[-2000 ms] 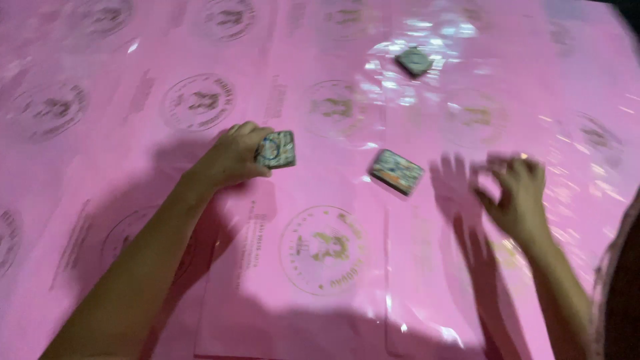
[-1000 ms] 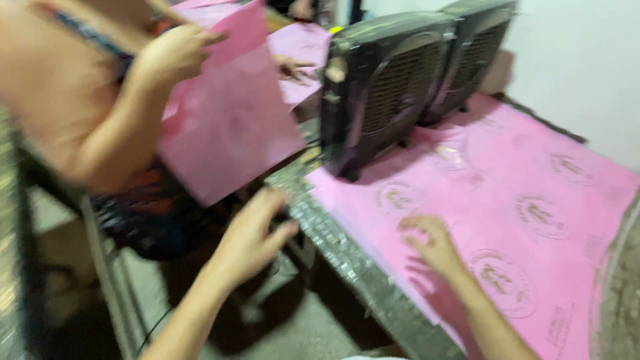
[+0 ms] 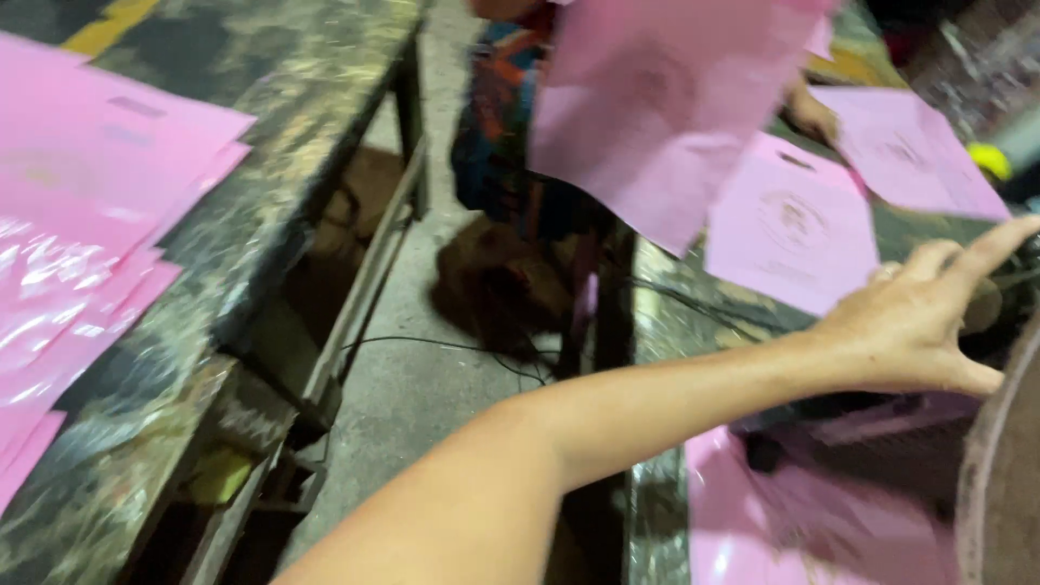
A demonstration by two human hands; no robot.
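My left hand [image 3: 918, 317] reaches across to the right side, its fingers spread, over a dark object that looks like the fan seen earlier [image 3: 861, 431]. No held thing shows in it; its fingertips lie at the right edge of the view. Just beyond it is a printed pink bag with a handle slot [image 3: 792, 219] on the right table, and a second pink bag [image 3: 910, 150] lies farther back. Below my wrist, a printed pink sheet [image 3: 772, 520] shows at the lower right. My right hand is out of view.
A co-worker's hand [image 3: 812, 114] is by the bags, and a large pink sheet [image 3: 642, 122] hangs before the person. Pink bags [image 3: 89, 179] overlap on the left table [image 3: 268, 122]. A cable [image 3: 422, 341] crosses the floor between tables.
The view has swung left, bringing the left table with its pink bags into sight. My left hand has moved out to the right over the dark object; my right hand has left the view.
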